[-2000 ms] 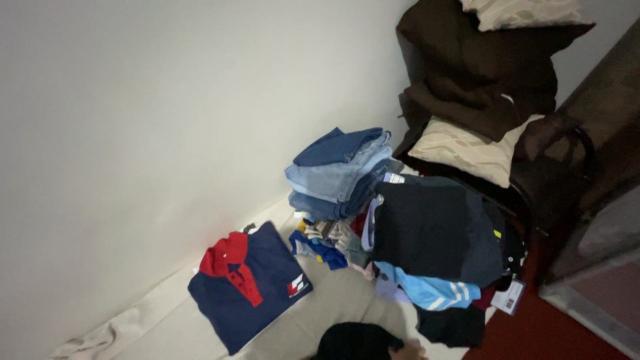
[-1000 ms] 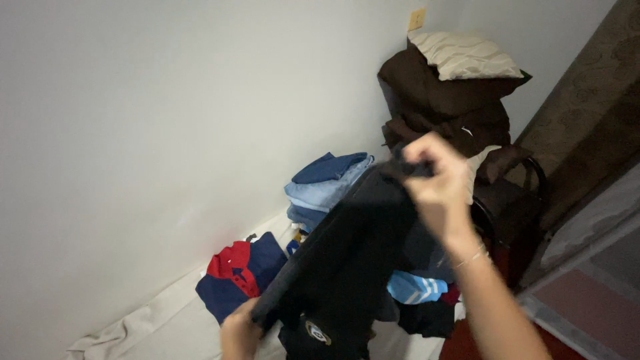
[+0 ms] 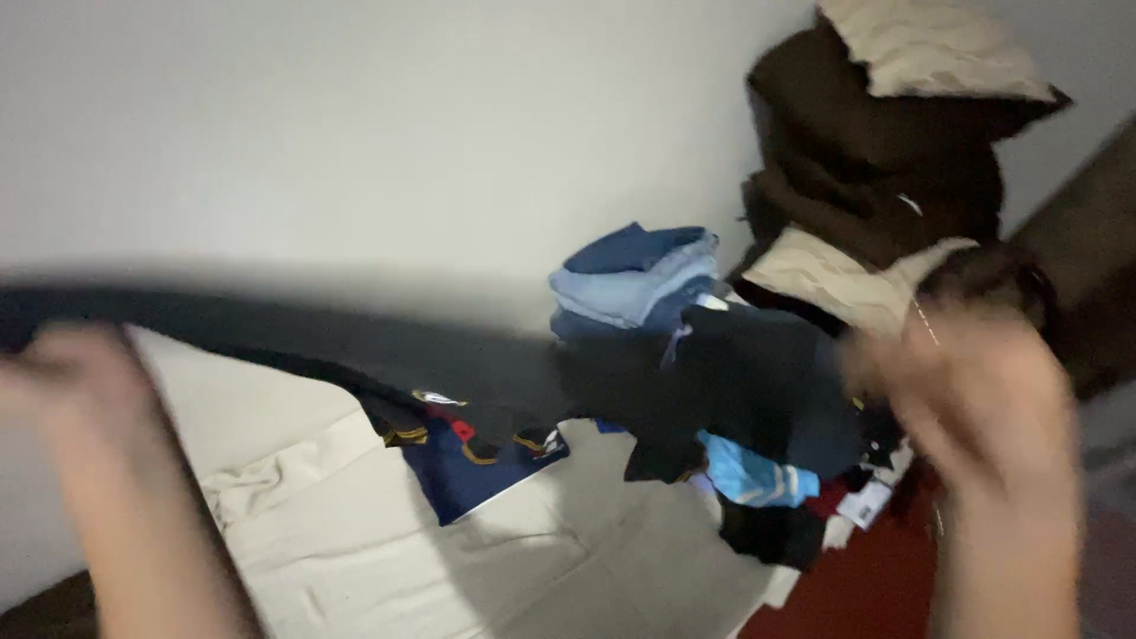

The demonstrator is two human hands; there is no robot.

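A black garment [image 3: 337, 337] with yellow-striped edges and a small badge is stretched in the air, blurred by motion. My left hand [image 3: 80, 364] is at its far left end, the fingers closed on the cloth. My right hand [image 3: 941, 382] is blurred at the right, in front of the clothes pile; whether it grips the cloth cannot be told. Beneath the garment, a navy shirt [image 3: 475, 479] with red parts is partly hidden. Folded blue jeans [image 3: 635, 275] are stacked by the wall. Beside them lies a pile with dark folded clothes [image 3: 763, 382] and a light blue striped garment [image 3: 759, 475].
Brown cushions or bedding [image 3: 879, 169] and a cream patterned pillow [image 3: 950, 44] are heaped at the back right. A cream sheet [image 3: 373, 532] covers the surface below. White wall [image 3: 355, 133] rises behind, and a red surface [image 3: 852, 586] shows at the lower right.
The black garment, bunched between both hands a second ago, is now spread wide to the left. My left hand has moved left and my right hand to the right.
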